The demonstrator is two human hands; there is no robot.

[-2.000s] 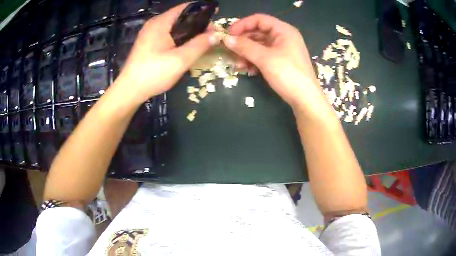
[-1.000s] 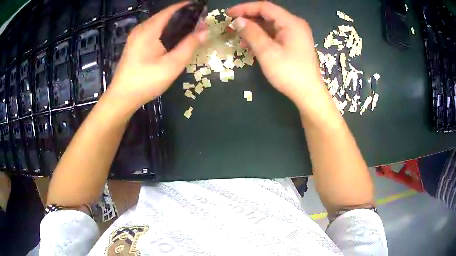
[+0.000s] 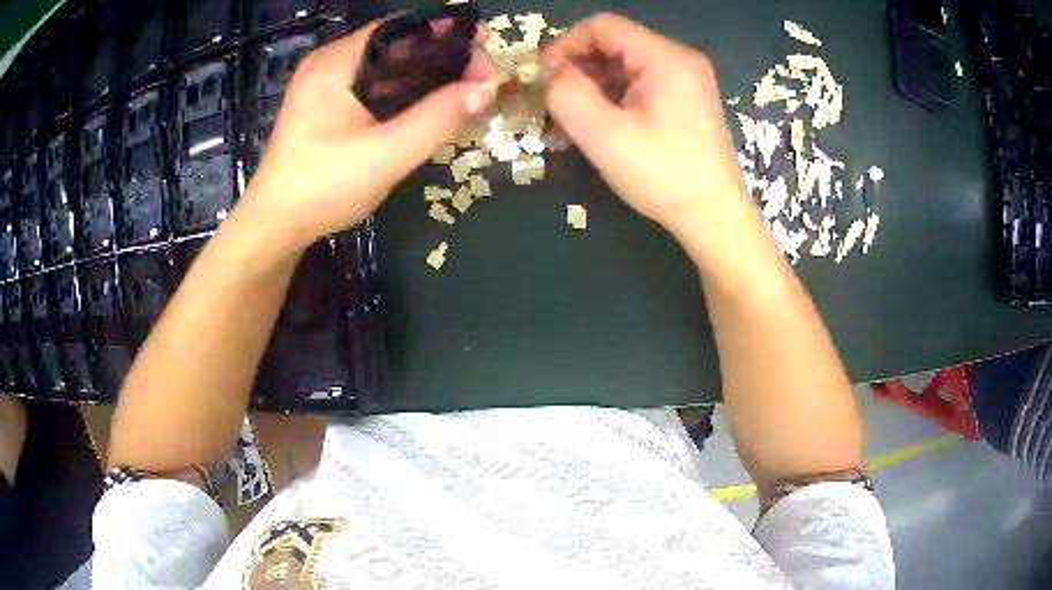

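A black glossy phone housing (image 3: 413,63) is held tilted in my left hand (image 3: 346,133), between fingers and thumb. My right hand (image 3: 646,121) is just right of it over the pile, thumb and index finger close together; the fingertips are blurred, so I cannot tell whether a small piece is between them. The pile of cream-yellow square pieces (image 3: 527,171) lies on the dark green mat (image 3: 531,311) below and between my hands. A few squares lie apart toward me.
A large black tray (image 3: 358,311) with housings in its pockets covers the left. A scattered pile of narrow strip pieces (image 3: 817,179) lies right of my right forearm. A dark flat phone-like item (image 3: 919,52) is at upper right. A second black tray (image 3: 1024,219) stands at the right edge.
The housing in my left hand has turned, showing more of its face. My right thumb and index finger have moved down and closer together than one second ago.
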